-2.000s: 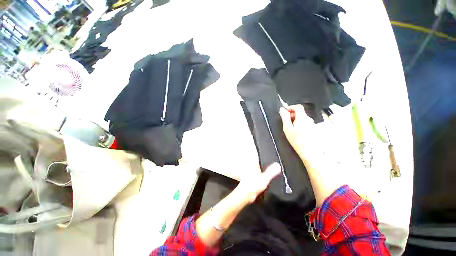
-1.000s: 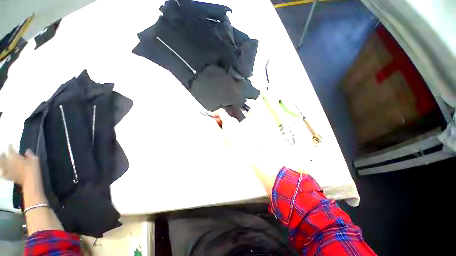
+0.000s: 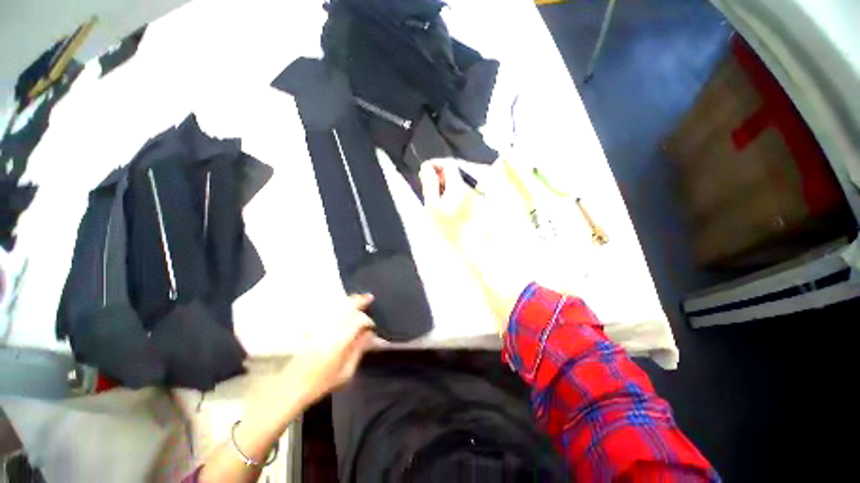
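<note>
A long black zip panel (image 3: 351, 184) lies between two heaps, its silver zip upward and its rounded lower end near the table's front edge. My left hand (image 3: 338, 357) is at that end's left edge, fingertips on the cloth; it seems to pinch it. My right hand (image 3: 454, 203), bleached by glare, is closed around small snips with a reddish handle (image 3: 440, 177), beside the lower edge of the right heap of black panels (image 3: 401, 52). The blades are hard to make out.
A left heap of black zip panels (image 3: 141, 264) lies on the white table (image 3: 283, 226). A green tool (image 3: 545, 179) and a thin tool with an orange-brown handle (image 3: 592, 223) lie at right. Beyond the table's right edge are dark floor and a brown box (image 3: 745, 160).
My left hand has come from the left heap to the middle. One panel now lies apart between the heaps. My right hand has moved slightly up and right with the snips.
</note>
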